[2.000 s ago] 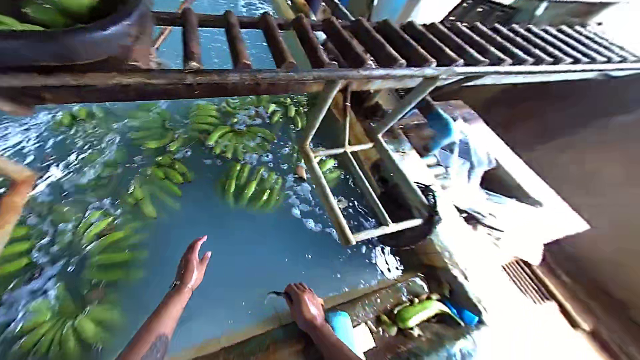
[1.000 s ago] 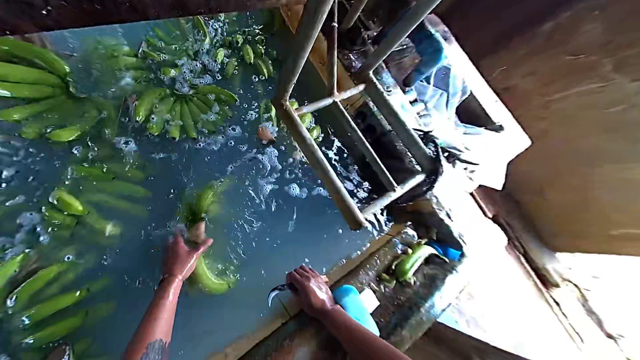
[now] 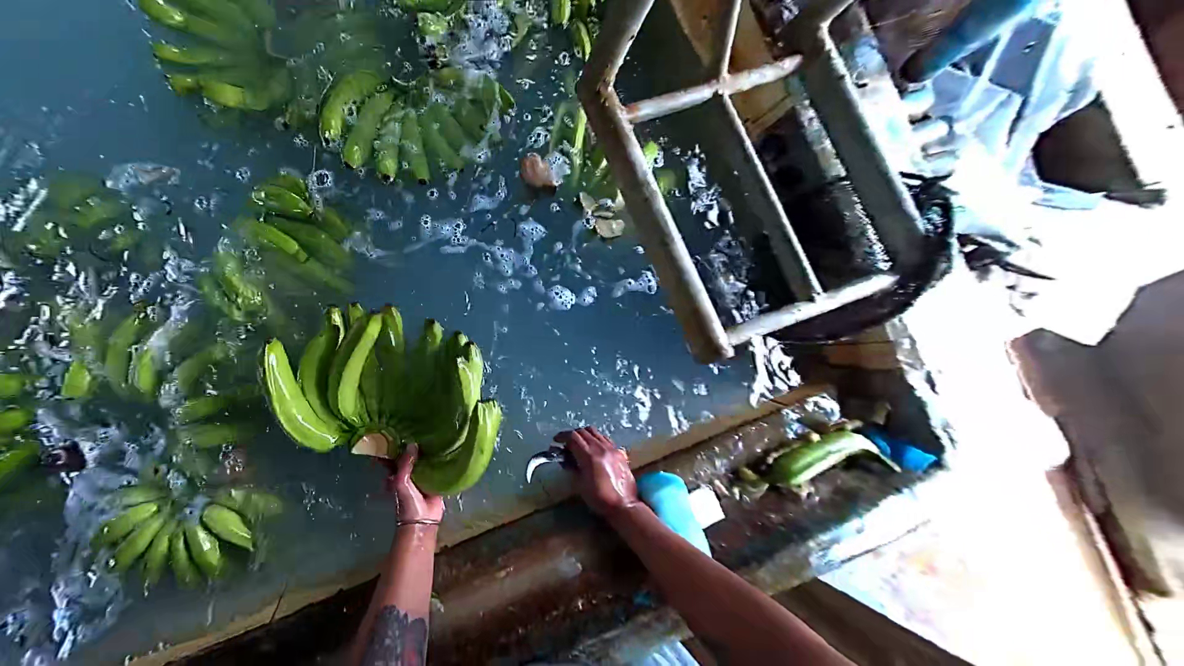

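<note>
My left hand grips a large hand of green bananas by its cut crown and holds it above the water, the fruit pointing away from me. My right hand is closed around a small curved-blade knife at the wet edge of the tank; the handle is mostly hidden by my fingers, and the blade points left. Other banana hands float or lie under the water, one at the lower left and another farther off.
A metal pipe frame hangs over the tank's right side. On the tank's ledge lie a light-blue object and a loose green banana. Clear plastic sheeting is at the upper right.
My left hand was bare above the water, then reached onto bananas in it; now it holds a banana hand up. My right hand stays at the tank's edge with the knife.
</note>
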